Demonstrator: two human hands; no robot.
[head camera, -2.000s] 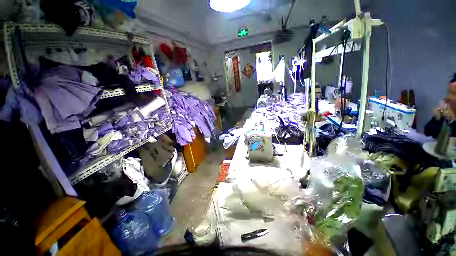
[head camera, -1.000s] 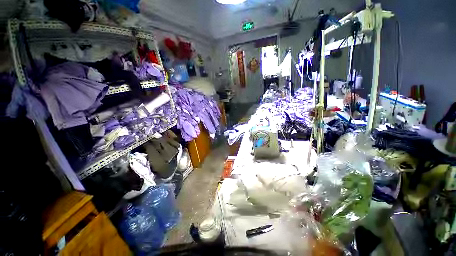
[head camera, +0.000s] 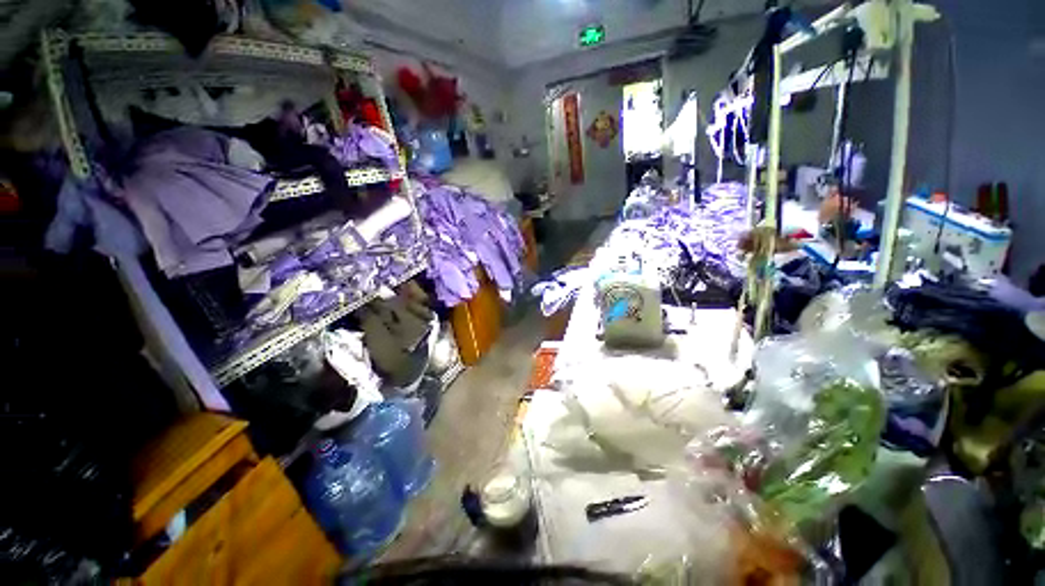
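Neither of my hands shows in the head view. Black thread snips (head camera: 617, 507) lie flat on the white cloth (head camera: 564, 486) near the front of the table. A bottle or jar (head camera: 504, 501) with a clear top and pale contents stands at the table's left edge, its lower part dark. A clear bag with bright green leaves (head camera: 842, 441) lies right of centre. Nearer, at the bottom, is a clear bag with an orange-red patch (head camera: 770, 554). A dark curved edge cuts across the bottom of the picture; I cannot tell what it is.
A sewing machine head (head camera: 633, 311) with a blue round sticker stands mid-table behind crumpled pale wrapping (head camera: 625, 421). Loaded shelves (head camera: 309, 334) with lilac garment pieces are at left. Blue water jugs (head camera: 353, 492) and an orange wooden piece (head camera: 246, 532) are at lower left. A metal frame rises at right.
The view has swung left and slightly down, so the scene sits further right and higher. The jar shows more fully. The person at the right edge has left the picture.
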